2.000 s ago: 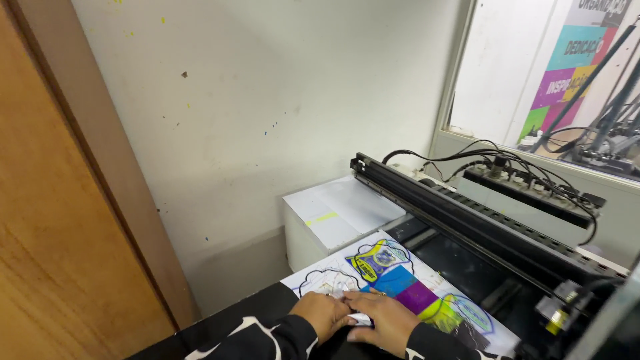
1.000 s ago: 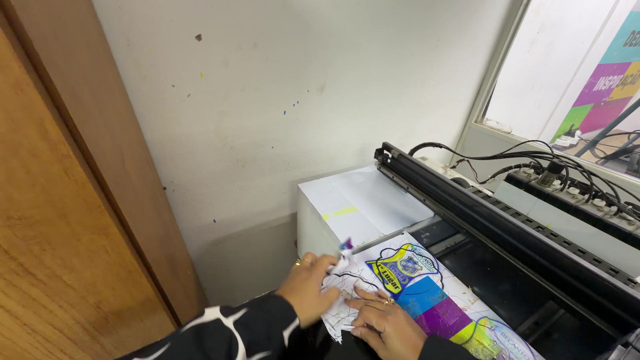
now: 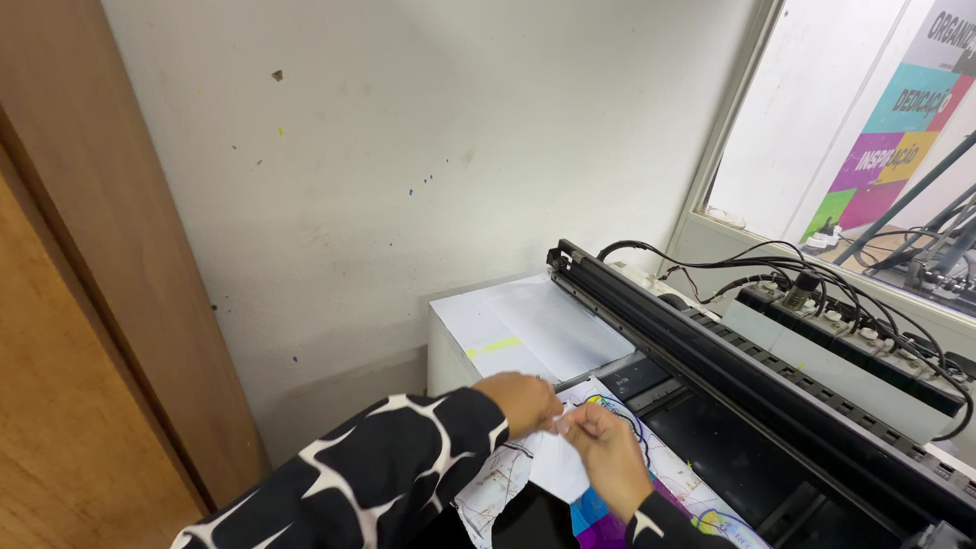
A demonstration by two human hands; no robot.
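Observation:
Both hands pinch a white sheet piece [image 3: 559, 467], whose lower part hangs down between them. My left hand [image 3: 520, 402] comes in from the left in a black and white patterned sleeve, its fingers at the top of the piece. Close beside it, my right hand [image 3: 610, 454] grips the same piece with thumb and forefinger. Beneath them lies a printed sheet [image 3: 675, 476] with blue, purple and line-drawn designs. A black area [image 3: 534, 522] shows through a cut-out edge of it. The fingertips are slightly blurred.
A black printer rail [image 3: 686, 366] runs diagonally on the right, with ink tanks [image 3: 869, 335] and black tubes behind it. A white box-like surface [image 3: 526, 328] stands against the wall. Wooden panels [image 3: 99, 343] stand at left; a window is at upper right.
Both hands have risen off the printed sheet, with the white piece held up between them. One second ago they were lower, on a piece with black line drawings.

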